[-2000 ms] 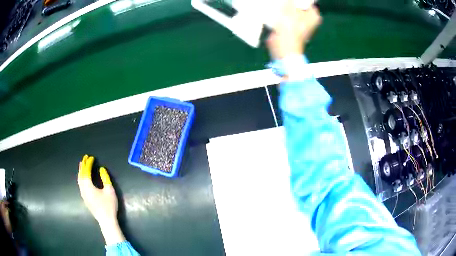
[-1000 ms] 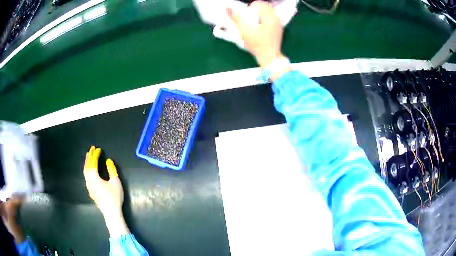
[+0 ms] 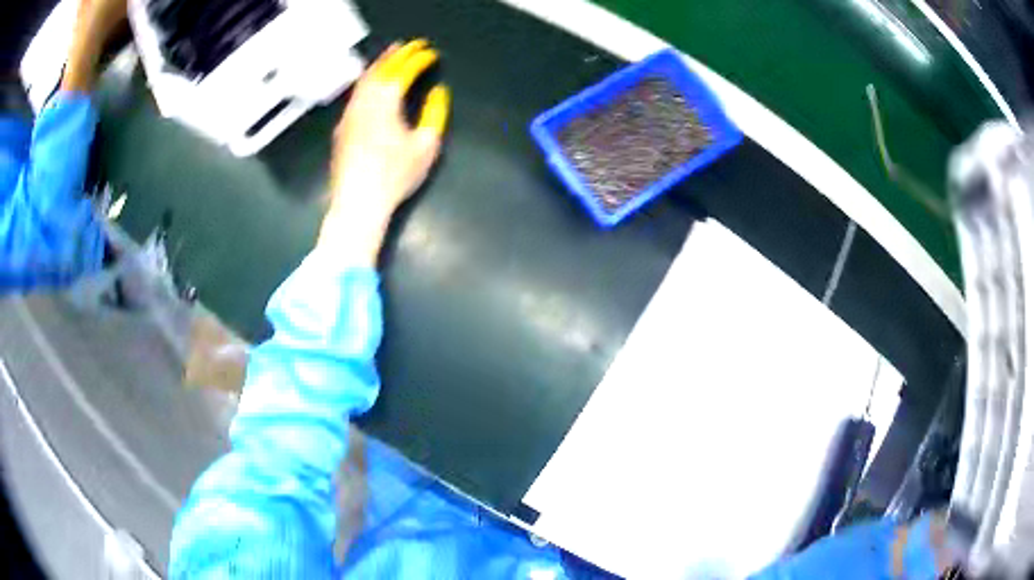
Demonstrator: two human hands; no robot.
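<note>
A white housing point(image 3: 255, 85) with dark parts inside lies at the upper left of the bench. My left hand point(image 3: 386, 136), with yellow finger cots, is just right of the housing. Its thumb and fingers are apart and it holds nothing. My right arm's blue sleeve shows at the bottom right edge. The hand there is blurred and its grip cannot be made out. The black screwdriver point(image 3: 836, 482) lies over the right side of the white mat point(image 3: 703, 408).
A blue bin point(image 3: 722, 127) of tiny screws stands beyond the mat. The green conveyor point(image 3: 782, 57) and its pale rail run across the upper right. Another person's hand point(image 3: 96, 40) is at the housing's left. A pale ribbed object point(image 3: 992, 329) stands at the right edge.
The view has swung left. The white piece my right hand held over the conveyor is out of view. My right arm is now low at the right. A housing is beside my left hand.
</note>
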